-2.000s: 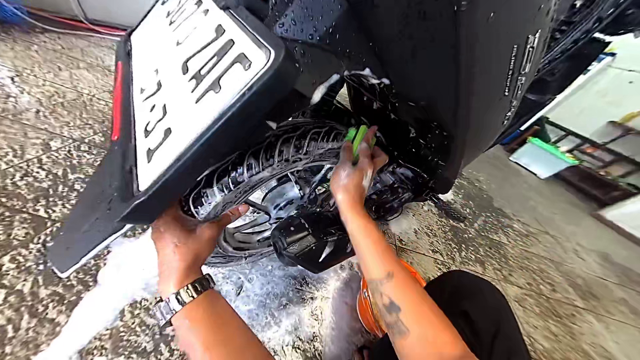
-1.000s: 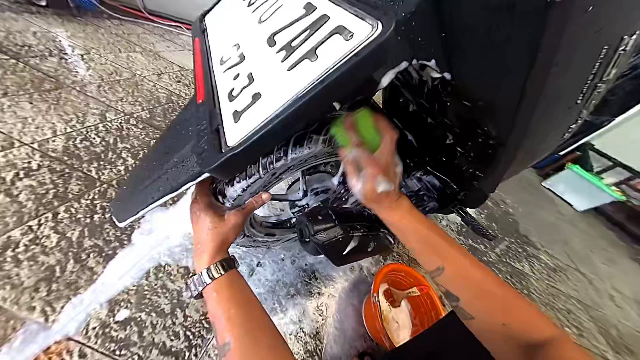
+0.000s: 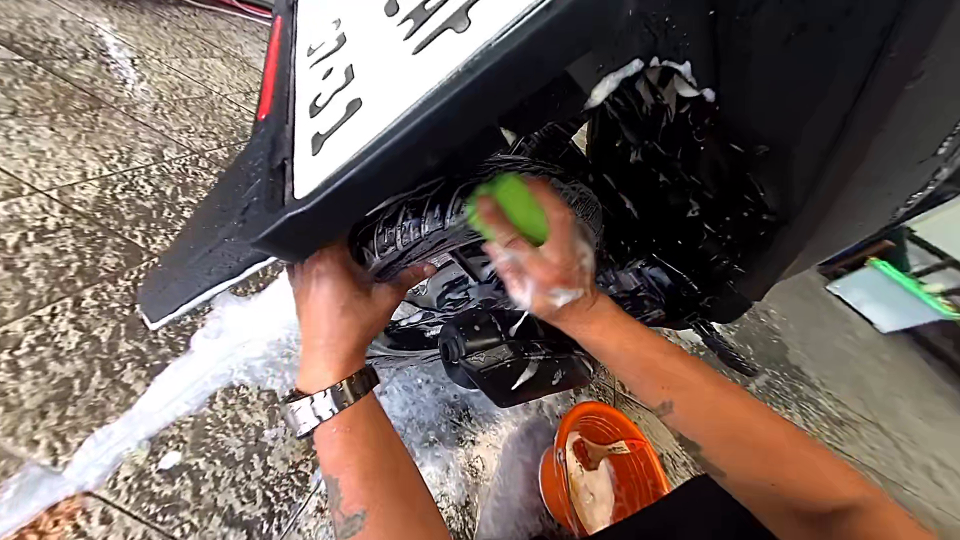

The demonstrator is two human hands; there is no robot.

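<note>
My right hand (image 3: 544, 255), wet with suds, grips a green sponge (image 3: 510, 208) over the tread of a motorcycle's rear tire (image 3: 420, 221). My left hand (image 3: 349, 300), with a metal-band watch on its wrist, rests on the left side of the tire, thumb toward the rim; some fingers are hidden behind it. Above both hands juts the black rear fender (image 3: 390, 172) bearing a licence plate (image 3: 375, 82). The black exhaust muffler (image 3: 517, 360) lies just below my right hand. Foam clings to the black inner fender (image 3: 667, 150).
An orange bucket (image 3: 551, 487) with sudsy liquid and a brush-like thing stands at the bottom, between my arms. White foam (image 3: 180, 382) streaks the wet speckled tile floor (image 3: 82, 187). At the right edge is a rack with a green-rimmed container (image 3: 885, 296).
My right hand with the green sponge has moved left along the tire from near the inner fender. The view has shifted, and the orange bucket now shows more than at first.
</note>
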